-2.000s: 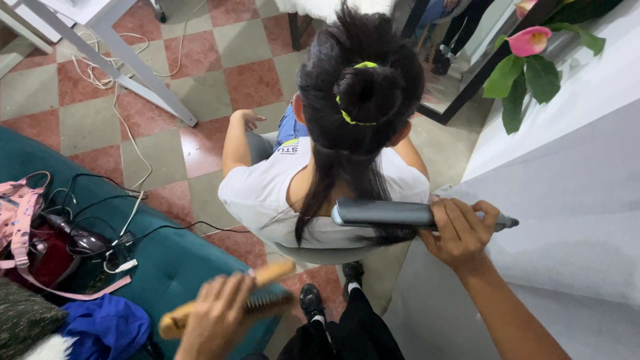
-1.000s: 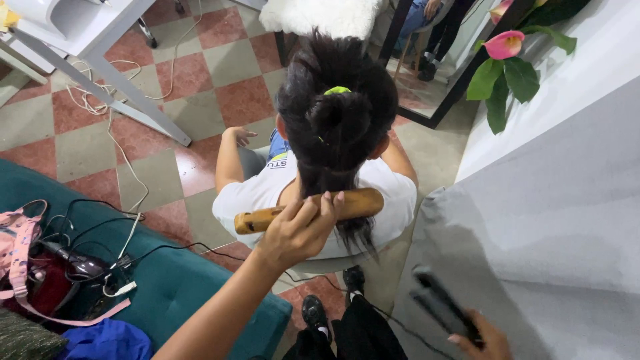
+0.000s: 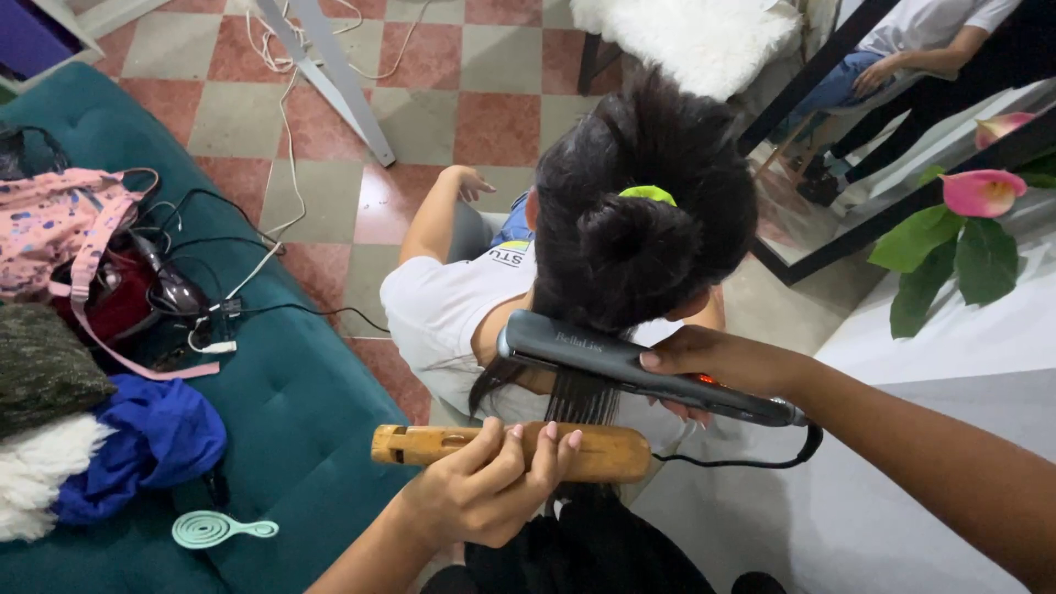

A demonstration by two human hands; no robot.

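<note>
A seated person in a white T-shirt [image 3: 433, 309] has dark hair [image 3: 643, 239], part of it in a bun with a yellow-green hair tie [image 3: 650, 195]. My right hand [image 3: 718, 367] is shut on a dark hair straightener [image 3: 610, 359], which lies across the loose hair at the nape. Whether its plates clamp the hair cannot be told. Just below, my left hand [image 3: 503, 478] grips a wooden hairbrush [image 3: 610, 454] with its back facing up. Straight strands [image 3: 582, 400] run from the straightener to the brush; the bristles are hidden.
On the left, a teal tufted couch [image 3: 289, 429] holds a pink strap bag [image 3: 62, 223], a hair dryer [image 3: 175, 285], cables, blue cloth [image 3: 148, 445] and a mint detangling brush [image 3: 213, 529]. A framed mirror [image 3: 792, 268] and pink flower [image 3: 983, 193] are at right. The straightener's cord [image 3: 742, 464] hangs below it.
The straightener has come from the lower right up to the hair. The wooden brush has moved down from across the hair at the nape. The view has shifted closer.
</note>
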